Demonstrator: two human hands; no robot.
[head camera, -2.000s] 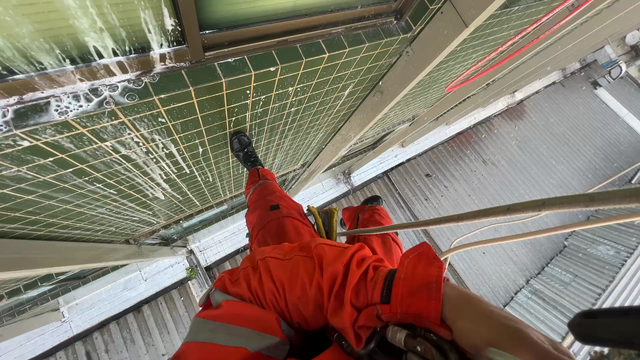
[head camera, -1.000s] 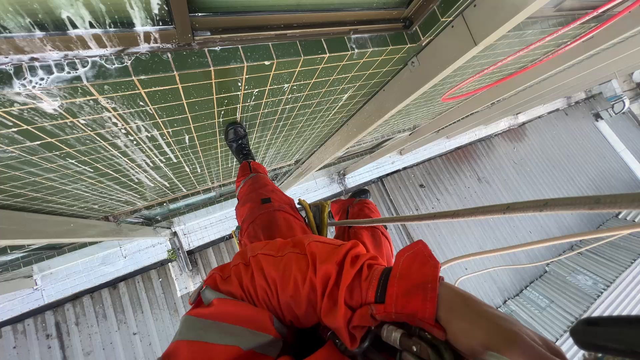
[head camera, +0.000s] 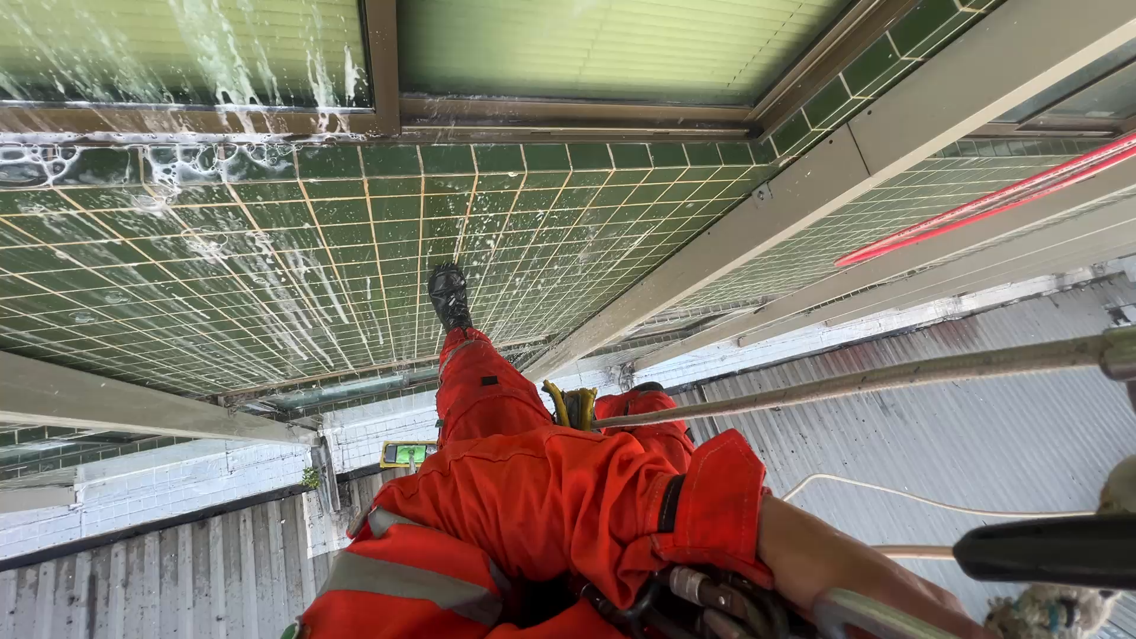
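Note:
Neither of my hands is in view. My left forearm (head camera: 825, 555), bare beyond an orange sleeve cuff (head camera: 714, 515), crosses the lower right, its hand out of frame. Metal karabiners (head camera: 701, 590) hang beside the forearm at my waist. A taut rope (head camera: 852, 382) runs from yellow-edged gear (head camera: 572, 406) between my legs to the right edge. A black handle-like part (head camera: 1038, 550) is at right. One black boot (head camera: 450, 297) rests against the green tiled wall (head camera: 382, 231). A yellow-edged tool with a green pad (head camera: 408, 454) shows beside my leg.
Suds run down a window (head camera: 213, 53) and the tiles beneath. A beige beam (head camera: 781, 213) slants down the wall at right, with a red looped line (head camera: 976, 200) beyond. Far below lies a corrugated metal roof (head camera: 887, 435). A thin pale cord (head camera: 896, 493) hangs at right.
The yellow-edged tool now shows beside my leg; the earlier frames do not clearly show it. The view has shifted so that more of the windows is seen.

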